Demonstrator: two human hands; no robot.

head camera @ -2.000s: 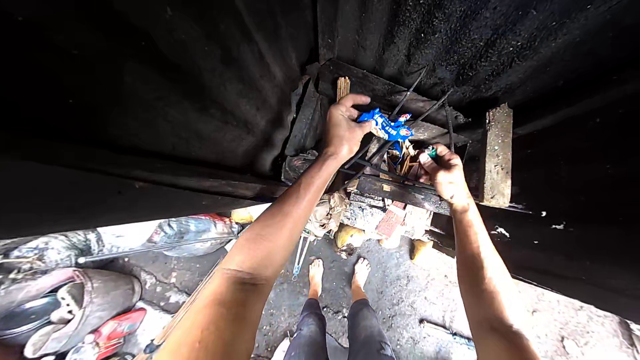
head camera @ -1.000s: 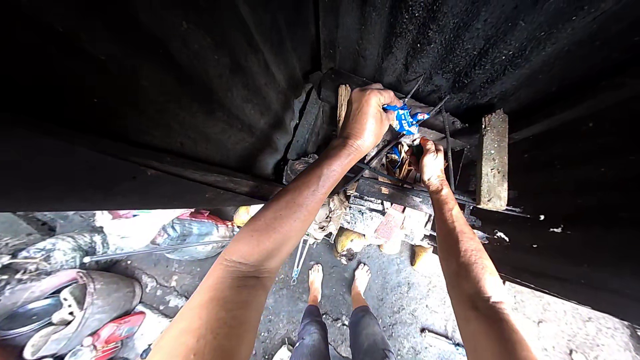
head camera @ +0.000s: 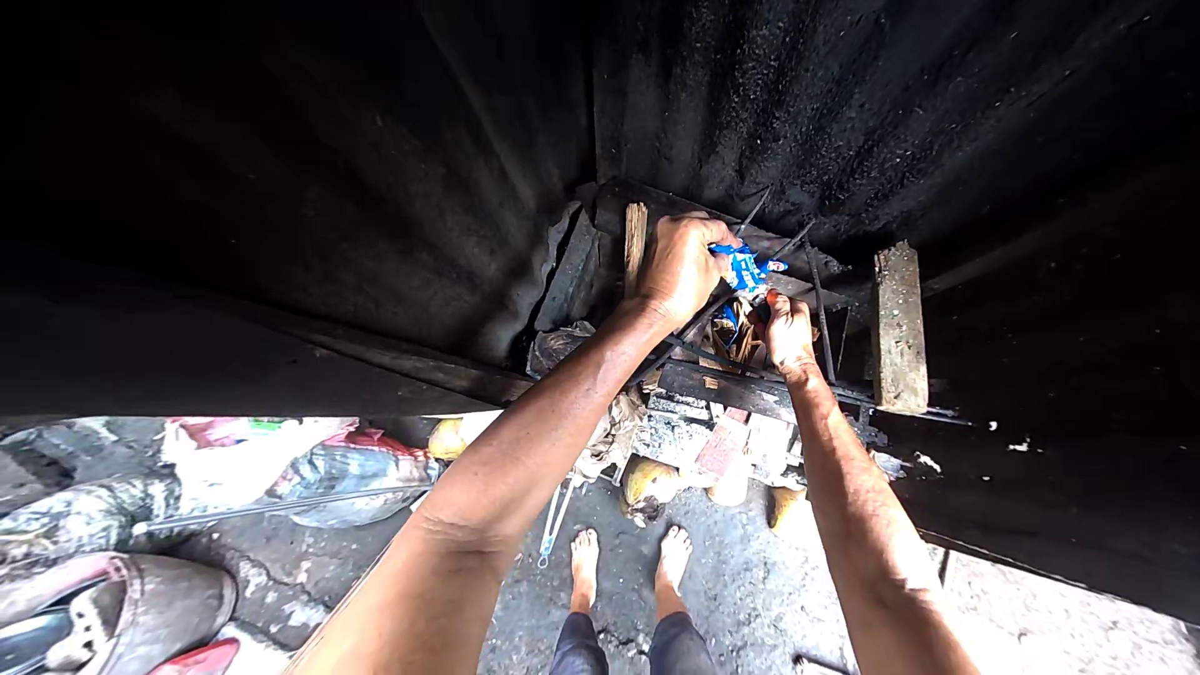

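Observation:
My left hand (head camera: 687, 262) grips the left side of a crumpled blue-and-white plastic wrapper (head camera: 747, 271) above blackened metal bars (head camera: 795, 240). Just below the wrapper's right side is my right hand (head camera: 787, 328), its fingers curled near a small orange-red glow or object (head camera: 772, 298) at the fingertips; whether it holds a lighter cannot be told. Under and between the hands lie wood pieces (head camera: 747, 345) and another bit of blue wrapper (head camera: 725, 323), inside a sooty hearth. A split wood stick (head camera: 636, 246) stands left of my left hand.
A rough wood block (head camera: 901, 328) lies at the hearth's right. Dark sooty corrugated sheets (head camera: 750, 103) surround the back. Below are coconuts (head camera: 649, 487), metal tongs (head camera: 555, 525), and my bare feet. At lower left are filled plastic bags (head camera: 347, 478) and a bucket (head camera: 178, 600) holding things.
My right hand has moved up and left from where it was two seconds ago, closer under the blue wrapper. An orange-red spot now shows at its fingertips. My left hand still grips the wrapper.

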